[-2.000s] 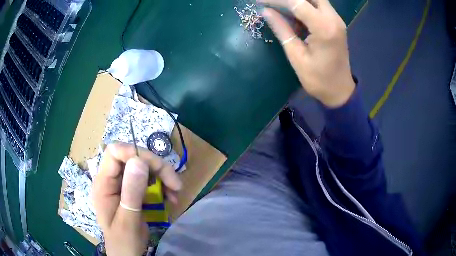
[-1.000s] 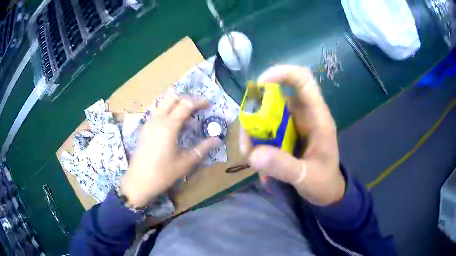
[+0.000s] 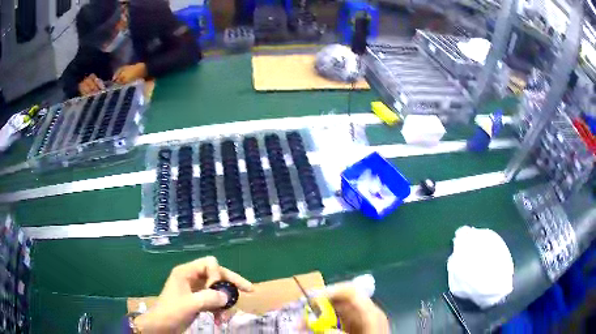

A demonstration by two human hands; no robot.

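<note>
My left hand (image 3: 189,297) is at the bottom centre and holds a small round black part (image 3: 226,295) between thumb and fingers. My right hand (image 3: 358,309) is at the bottom edge, partly cut off, and holds the yellow handheld tool (image 3: 320,316). The tool's thin shaft (image 3: 301,287) points up and left toward the black part, with a gap between them. Stained wipes (image 3: 278,321) lie under the hands on a tan board (image 3: 271,295).
Beyond my hands is a clear tray (image 3: 149,241) with rows of black parts. A blue bin (image 3: 394,202) with white contents stands right of it. A crumpled white bundle (image 3: 480,267) and tweezers (image 3: 455,312) lie at right. A person (image 3: 131,45) sits across the bench.
The view has tilted up to show the far bench. My left hand now holds a black part. My right hand still holds the yellow tool, now lower in the picture.
</note>
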